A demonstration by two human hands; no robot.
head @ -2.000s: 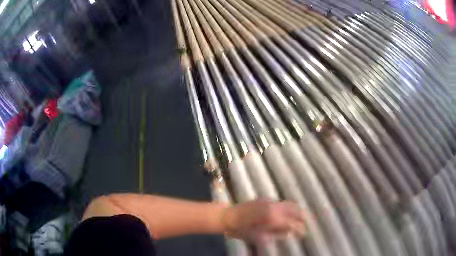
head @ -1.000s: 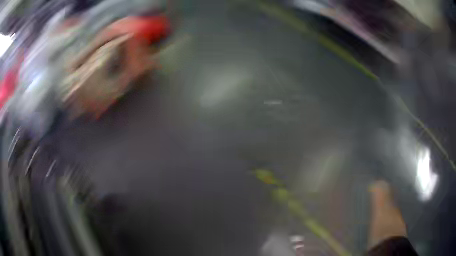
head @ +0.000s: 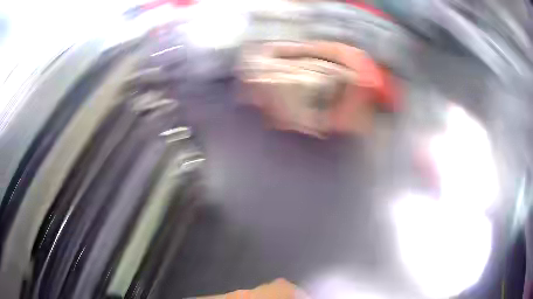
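Note:
The view is strongly blurred. The rack of long parallel rods (head: 96, 175) curves down the left side, with pale and dark bands and some shiny ends facing the floor. Part of a bare forearm and hand, apparently my left hand (head: 272, 290), shows at the bottom edge. It is cut off and blurred, and its fingers and anything in them cannot be made out. It appears apart from the rods. My right hand is not in view.
A smooth grey floor (head: 292, 198) lies in the middle. A blurred red and beige object (head: 327, 93) stands at the upper middle, with pale grey shapes behind it. Bright white glare covers the right side and the upper left.
The view has swung away from the rack top, across the floor. Rods now fill the left, and the red and beige object appears further right. The arm at lower right is gone.

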